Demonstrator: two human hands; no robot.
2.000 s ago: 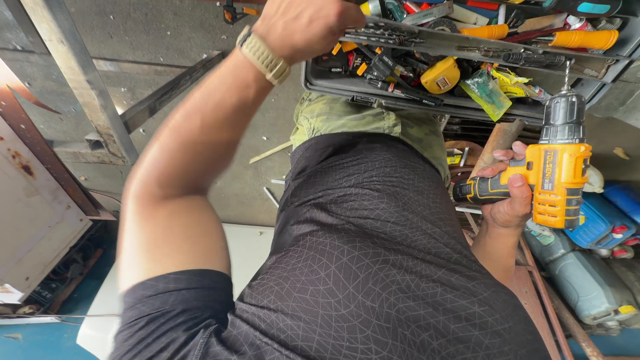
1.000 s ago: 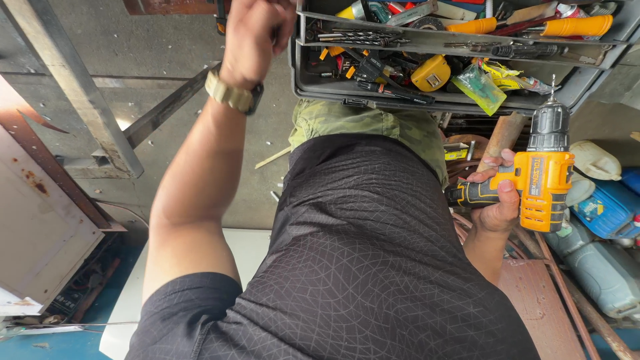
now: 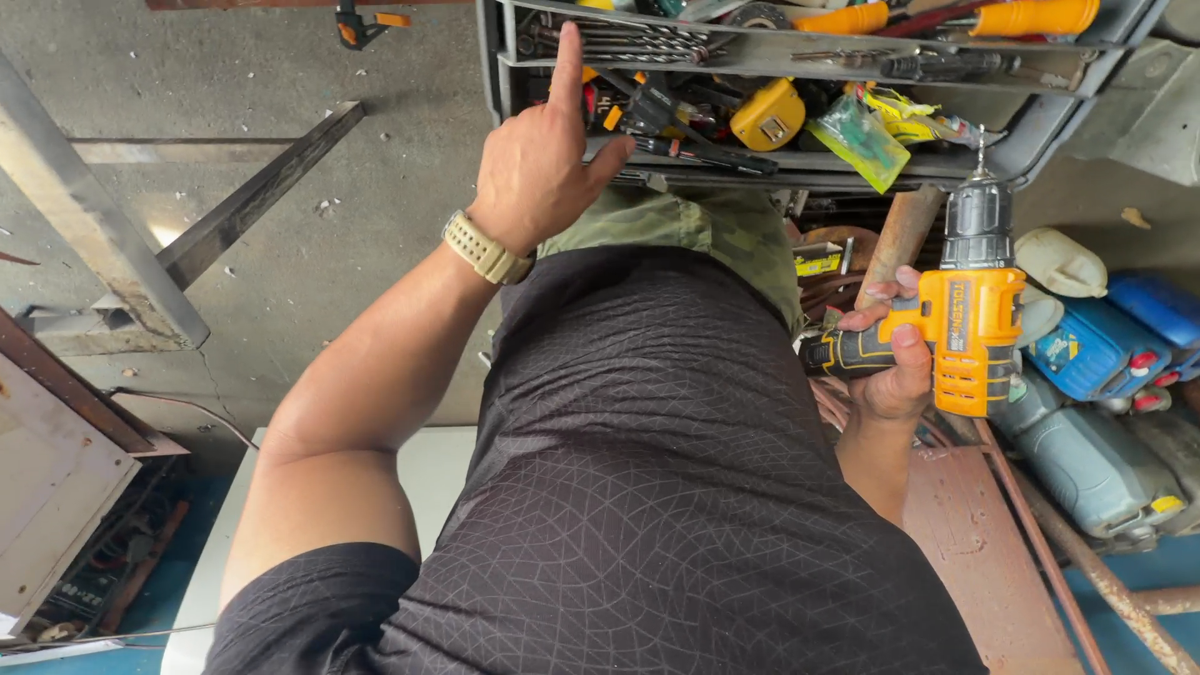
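My left hand [image 3: 553,155], with a watch on the wrist, holds nothing; its index finger is stretched out over the twist drill bits [image 3: 647,42] in the upper tray of the grey toolbox [image 3: 1055,141]. Its thumb is spread and the other fingers are curled. On the right, my right hand [image 3: 895,366] grips the handle of a yellow and black cordless drill [image 3: 975,328], which points away from me. A thin bit [image 3: 982,155] sits in its chuck. Whether the fingertip touches the bits I cannot tell.
Inside the toolbox are a yellow tape measure [image 3: 769,114], a green plastic packet [image 3: 861,141] and orange-handled tools [image 3: 1036,17]. A metal frame [image 3: 103,206] stands at the left, a bar clamp [image 3: 361,26] beyond it. Plastic jugs [image 3: 1097,459] and rusty pipes [image 3: 1106,581] lie right.
My left hand has come from beside the toolbox's left end to the front of its left part, and its index finger is now extended. My right hand still holds the drill.
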